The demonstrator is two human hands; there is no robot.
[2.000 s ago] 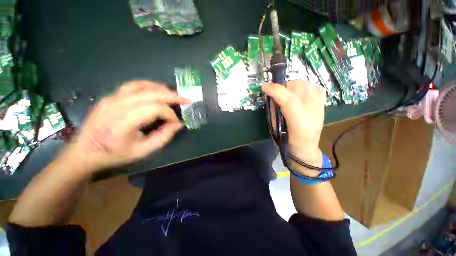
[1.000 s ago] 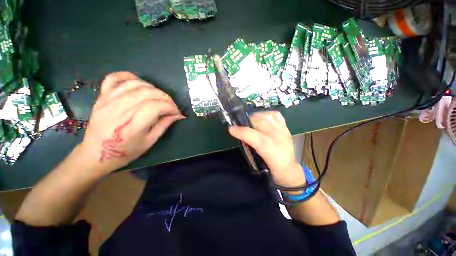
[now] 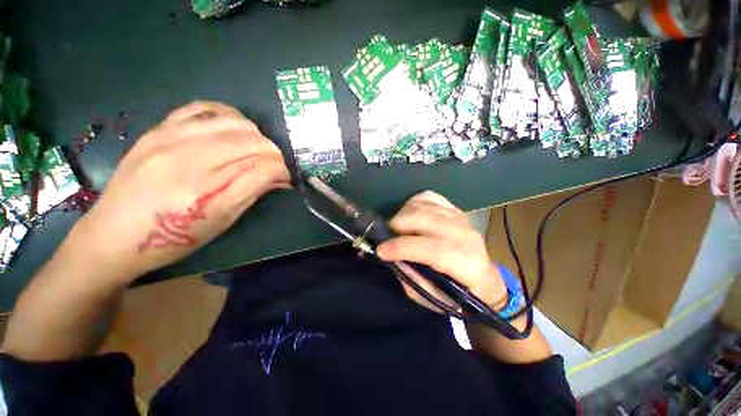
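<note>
My right hand [image 3: 439, 244] holds the soldering iron [image 3: 349, 213] by its dark handle, the pale barrel pointing up and left. A thin curved tube [image 3: 322, 214] runs beside the barrel. The iron's tip is close to the fingertips of my left hand [image 3: 207, 179], at the near end of a single circuit board [image 3: 312, 122]. The left fingertips are pinched together; whatever is between them is too small or hidden to tell. The single board lies on the dark green mat, green end away from me. The fanned board stack [image 3: 496, 93] lies to its right.
A left board heap [image 3: 50, 180] is at the far left, with loose dark red components [image 3: 84, 195] beside it. More boards [image 3: 215, 6] are cut off at the top edge. An orange-and-white round item [image 3: 665, 18], a pink fan [image 3: 725, 172] and a cardboard box [image 3: 585, 260] are at right.
The iron has swung down and left, its tip now near my left fingertips. The single board now lies apart from the stack. My left hand appears larger and slightly further left.
</note>
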